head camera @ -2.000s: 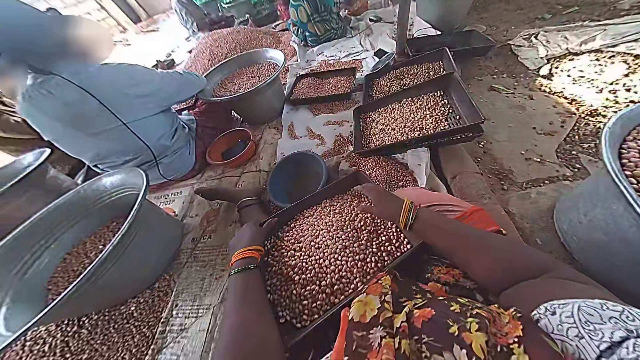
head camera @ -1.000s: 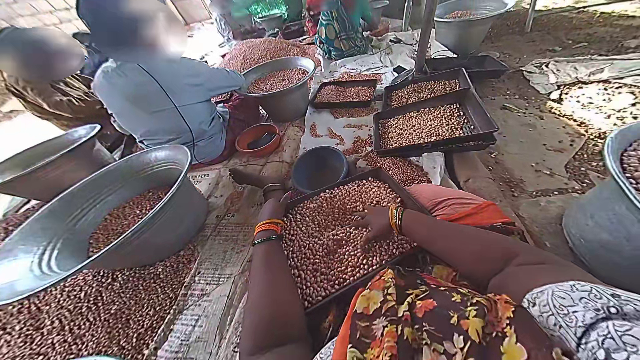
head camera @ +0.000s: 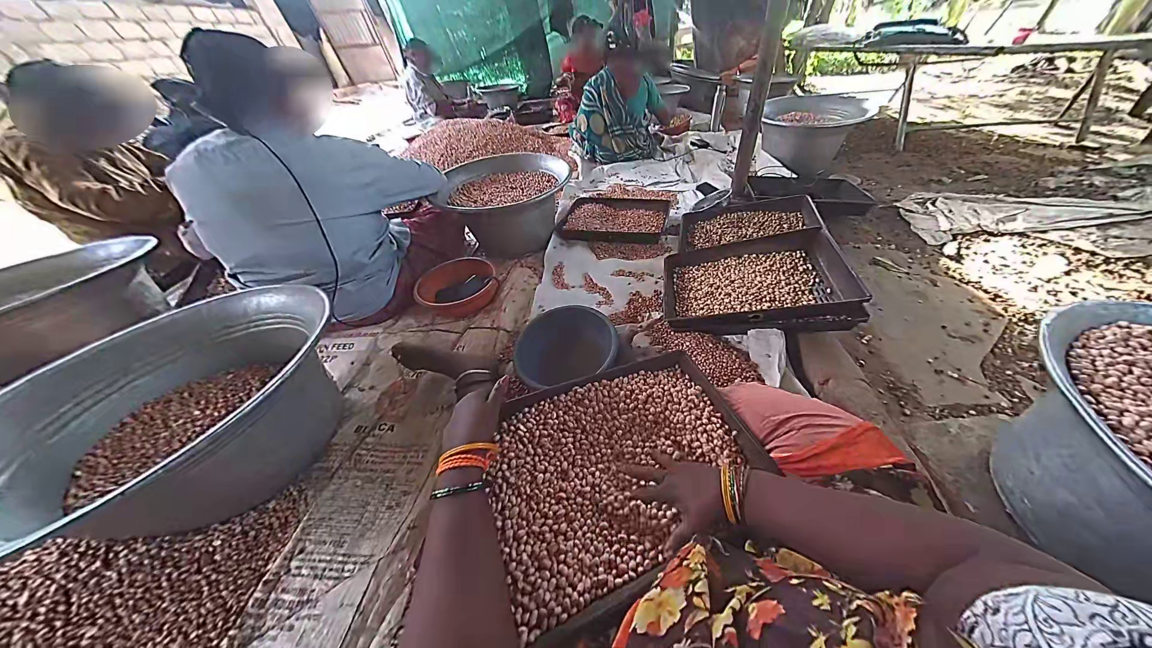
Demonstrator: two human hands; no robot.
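A dark rectangular tray [head camera: 733, 420], filled with brownish nuts or seeds [head camera: 576, 486], lies at my lap. On the nuts near the tray's right side rests my right hand [head camera: 679, 490], its fingers spread. My left hand [head camera: 474, 418] is at the tray's left edge, beside my foot [head camera: 432, 360]; its fingers are mostly hidden, so its grip is unclear. Just past the tray stands a dark round bowl [head camera: 565, 346]. Beyond it, nuts lie loose on white sheeting, with more filled trays [head camera: 765, 315] stacked to the right.
Large metal tubs of nuts stand at left [head camera: 306, 396], at right [head camera: 1035, 459] and farther ahead [head camera: 513, 220]. A person in a grey-blue shirt [head camera: 288, 207] sits at left near an orange bowl [head camera: 457, 306]. A metal pole [head camera: 760, 99] rises behind the trays. Other people sit farther back.
The view has tilted up. My right hand has come from the tray's far right edge, where it was two seconds ago, onto the nuts. My left hand stays at the tray's left side.
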